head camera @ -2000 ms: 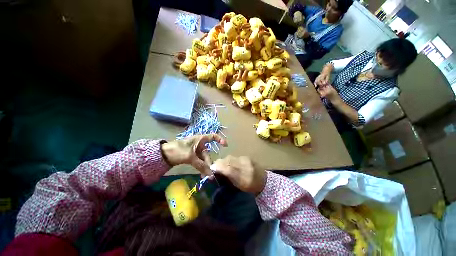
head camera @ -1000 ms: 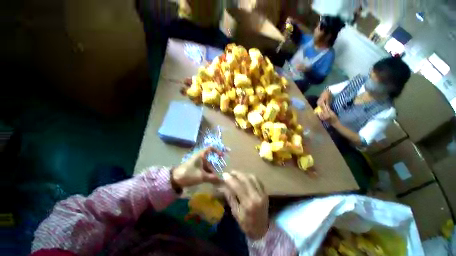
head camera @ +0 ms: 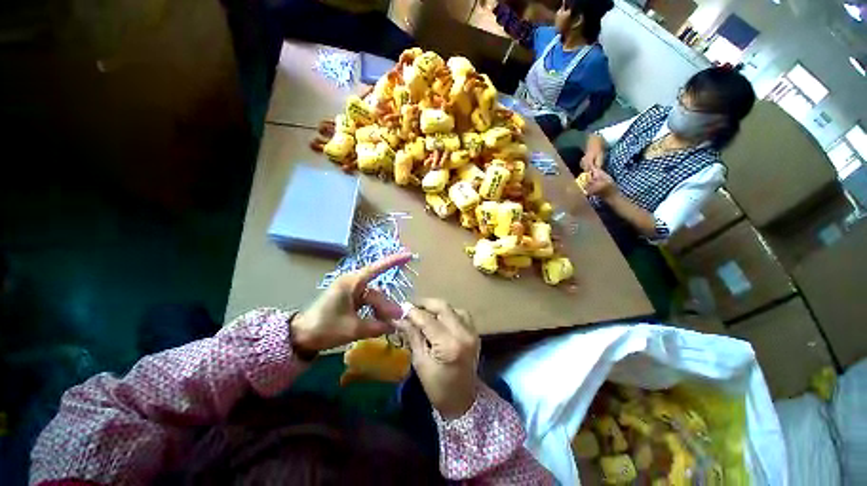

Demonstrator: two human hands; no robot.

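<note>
A yellow plush pendant toy (head camera: pixel 377 361) hangs below my two hands, over my lap at the table's near edge. My left hand (head camera: pixel 347 308) has its index finger stretched out and its thumb and other fingertips close to the toy's hanging end. My right hand (head camera: pixel 440 346) pinches a small white piece (head camera: pixel 407 309) at the toy's top, and its fingertips meet those of my left hand. The fingers hide how the piece joins the toy. A tangled pile of white strip tags (head camera: pixel 375 249) lies on the table just beyond my left hand.
A yellow-orange toy pile (head camera: pixel 461 161) covers mid-table (head camera: pixel 276 171). A pale grey-blue block (head camera: pixel 316 209) sits beside the strips. An open white woven sack (head camera: pixel 547 399) with toys stands at my right. Two people (head camera: pixel 665 157) sit across the table's right side. Brown cartons (head camera: pixel 741 275) stand behind them.
The toy has turned from showing its marked side to a plain orange-yellow side. My right hand has turned more upright, with its forearm drawn in nearer my body. Both hands stay together.
</note>
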